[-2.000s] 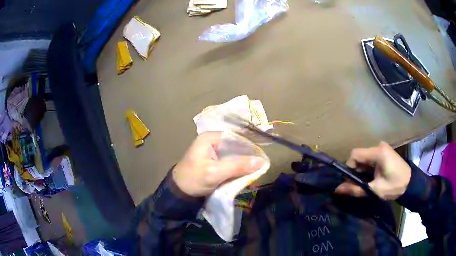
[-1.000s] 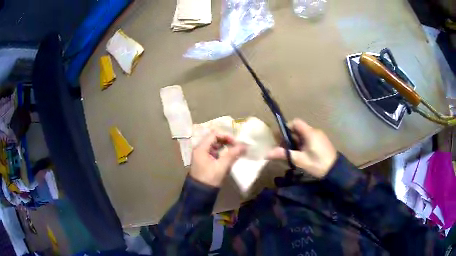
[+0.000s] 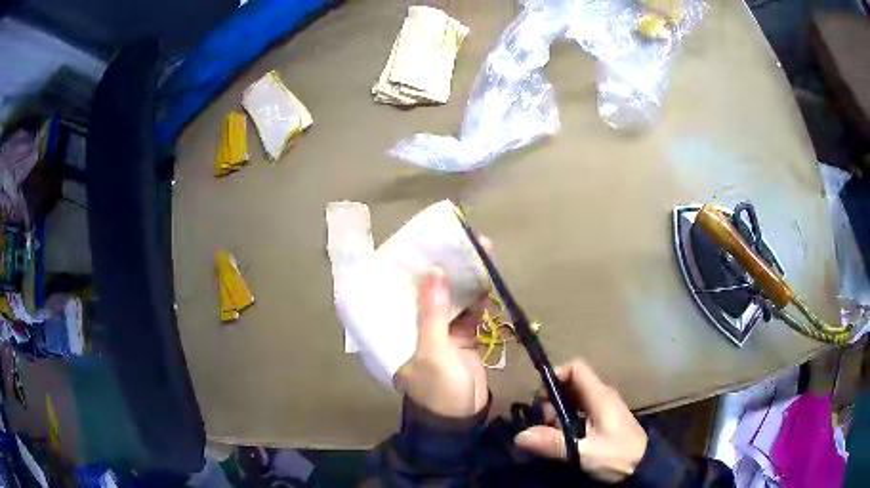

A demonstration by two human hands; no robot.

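My left hand (image 3: 446,367) holds an off-white sewn piece (image 3: 396,276) up off the table, thumb on its face and fingers behind it. My right hand (image 3: 596,419) grips long black shears (image 3: 523,329) at the handles. The blades point up and left and lie along the piece's right edge; I cannot tell how far they are apart. Another pale piece (image 3: 349,229) lies flat on the table, partly hidden behind the held piece. Thin yellow trimmings (image 3: 491,334) lie tangled between my hands.
An iron (image 3: 730,272) stands at the right. A cream stack (image 3: 423,57) and a crumpled clear bag (image 3: 510,105) lie at the far side. Small pale pieces (image 3: 278,114) and yellow pieces (image 3: 232,145), (image 3: 232,286) lie at the left. Magenta scraps (image 3: 811,434) are beyond the right edge.
A pale piece has been laid flat at the left of the work. My left hand now holds a piece spread out, and the shears have come back to its edge.
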